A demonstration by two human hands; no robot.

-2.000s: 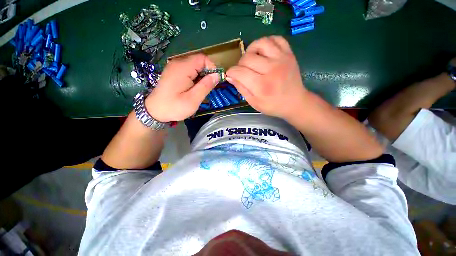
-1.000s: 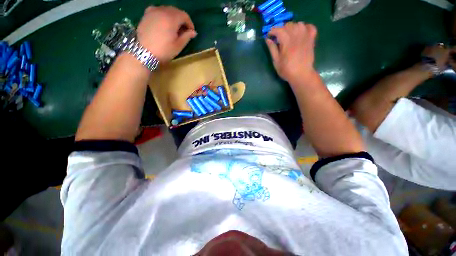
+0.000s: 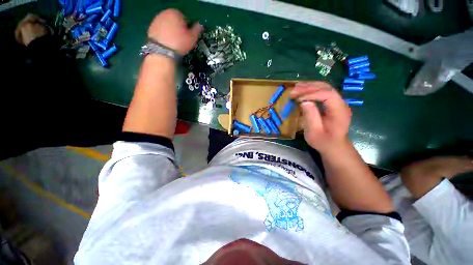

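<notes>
My right hand (image 3: 325, 115) is over the right side of the tan cardboard box (image 3: 250, 85), its fingertips on one blurred blue battery cell (image 3: 288, 108). Several other blue cells (image 3: 264, 124) with thin red wires lie in the front part of the box. My left hand (image 3: 175, 34) is at the upper left edge of the tangled heap of circuit boards (image 3: 221, 49), fingers bent. What is between its fingers, if anything, is unclear.
Joined blue cells (image 3: 357, 73) and green boards (image 3: 329, 58) lie right of the box. Round end parts (image 3: 208, 93) lie left of it. A blue cell pile (image 3: 98, 28) is far left, a clear bag (image 3: 433, 64) far right. Other people's arms show at both sides.
The view has shifted. My right hand has come from the joined cells back to the box and is now on a blue cell. My left hand is still by the board heap.
</notes>
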